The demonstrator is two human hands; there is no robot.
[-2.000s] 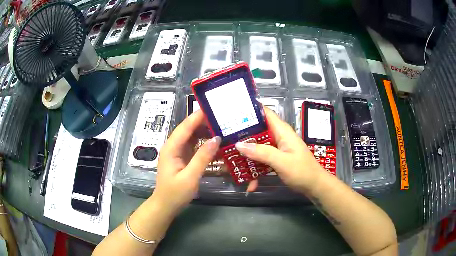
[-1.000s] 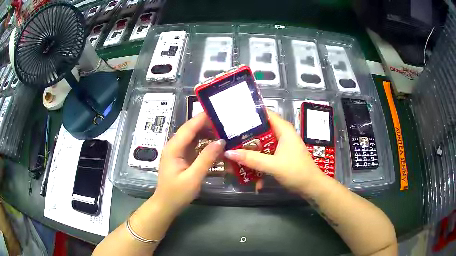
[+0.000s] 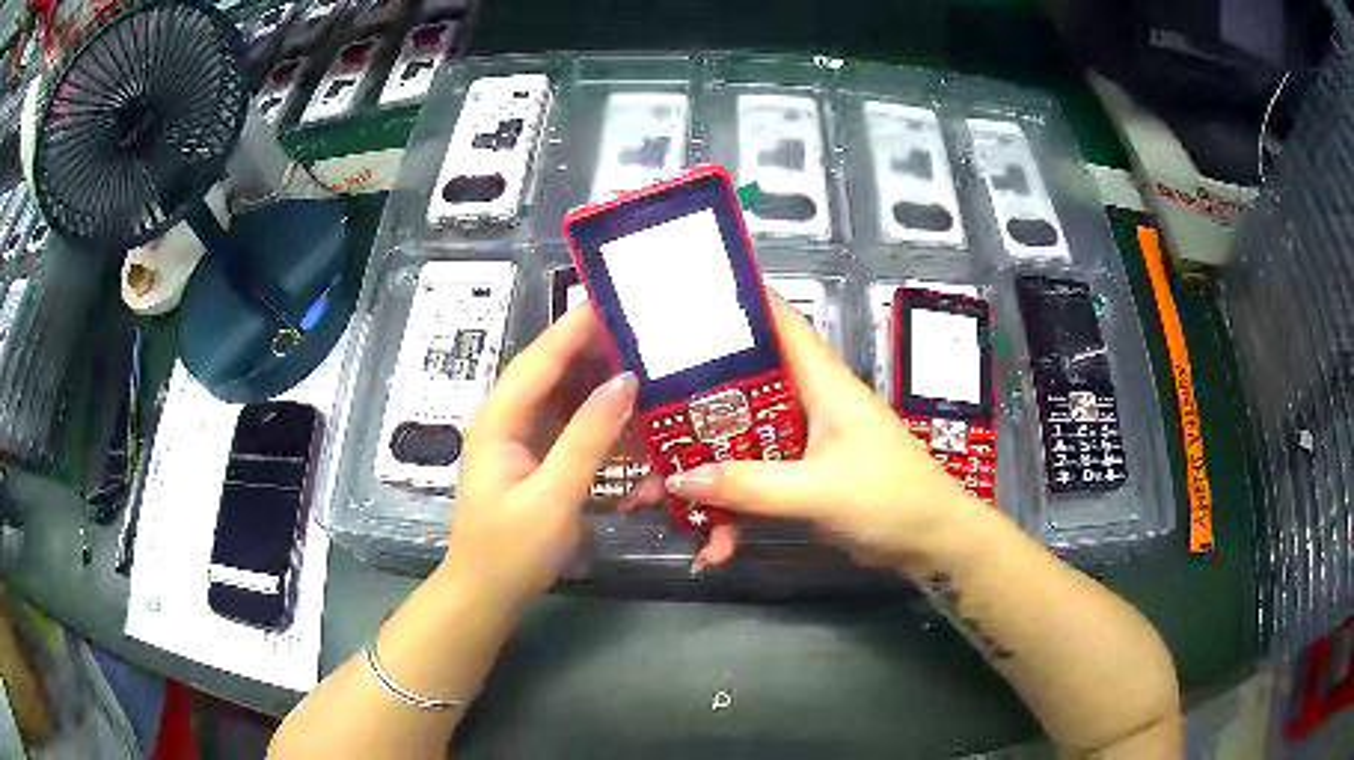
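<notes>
A red feature phone is held above the tray, screen glowing white, tilted slightly left. My left hand grips its left side, thumb beside the screen's lower edge. My right hand grips its right side, thumb over the lower keypad. The clear blister tray holds another red phone with a lit screen, a black phone with a dark screen at the right end, and several white face-down phones. A gold phone is mostly hidden behind my left hand.
A black desk fan on a blue base stands at left. A dark smartphone lies on a white paper sheet. An orange strip lies right of the tray. A ridged clear tray stack stands at the right edge.
The held red phone is turned more upright and flatter to view. My right thumb has moved down the keypad, so the navigation key now shows. My left thumb has shifted up and left.
</notes>
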